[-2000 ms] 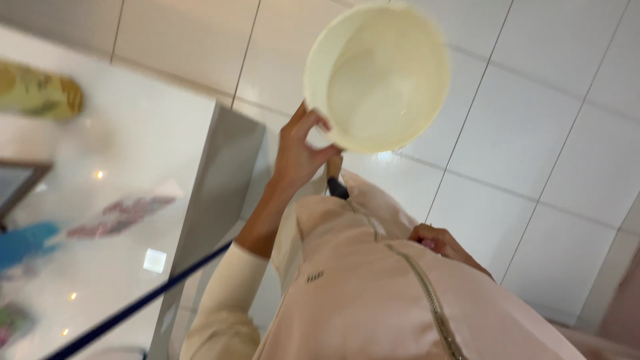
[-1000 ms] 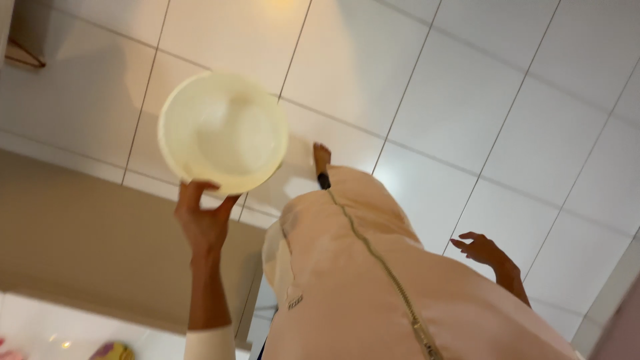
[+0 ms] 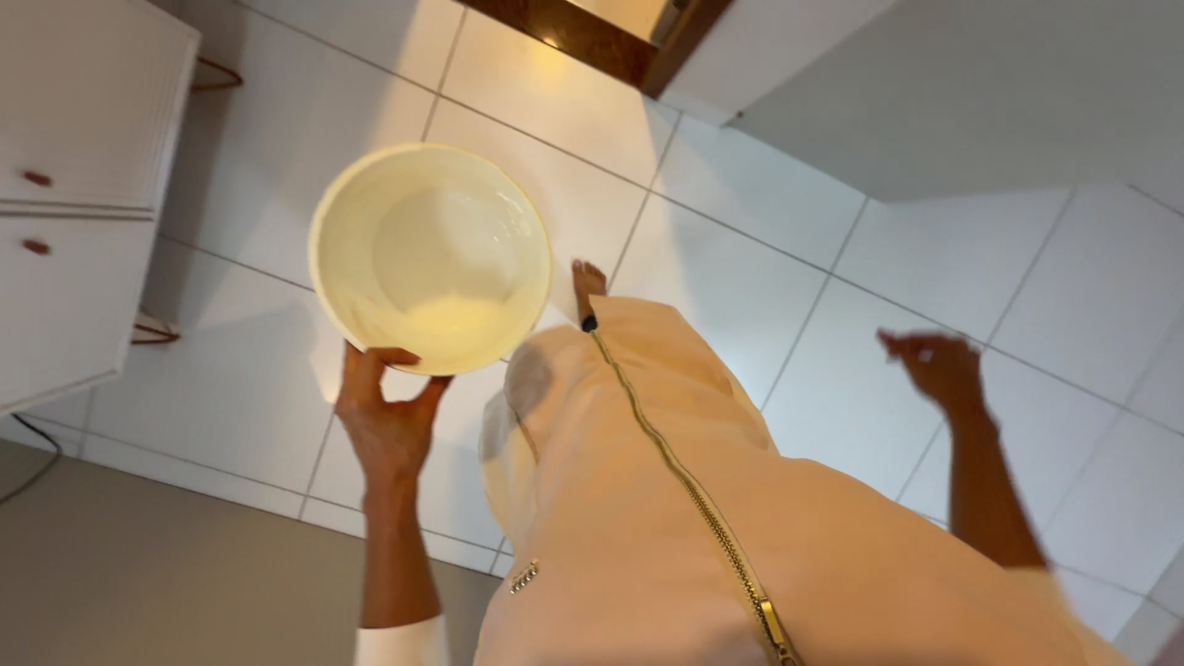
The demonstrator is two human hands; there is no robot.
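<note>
My left hand (image 3: 390, 407) grips the near rim of a round, cream-coloured plastic tub (image 3: 430, 259), thumb and fingers on either side of the edge. The tub is held out over the tiled floor and I look down into it; the inside is pale and shiny, and I cannot tell whether there is liquid in it. Away to the right, my right hand (image 3: 939, 370) hangs over the floor, slightly blurred, its fingers partly curled, and no object shows in it. Between my arms is a peach garment (image 3: 647, 518) with a brass zip.
A white cabinet (image 3: 83, 120) with small brown knobs and thin copper-coloured legs stands at the left. A dark cable (image 3: 46, 462) lies below it. At the top is a brown wooden door frame (image 3: 592, 46) beside a grey-white wall (image 3: 925, 102). My bare foot (image 3: 587, 282) shows on the tiles.
The view has shifted a lot, from a white counter to the cabinet and doorway. My left hand keeps its hold on the tub. My right hand has moved out from the garment, where it was two seconds ago.
</note>
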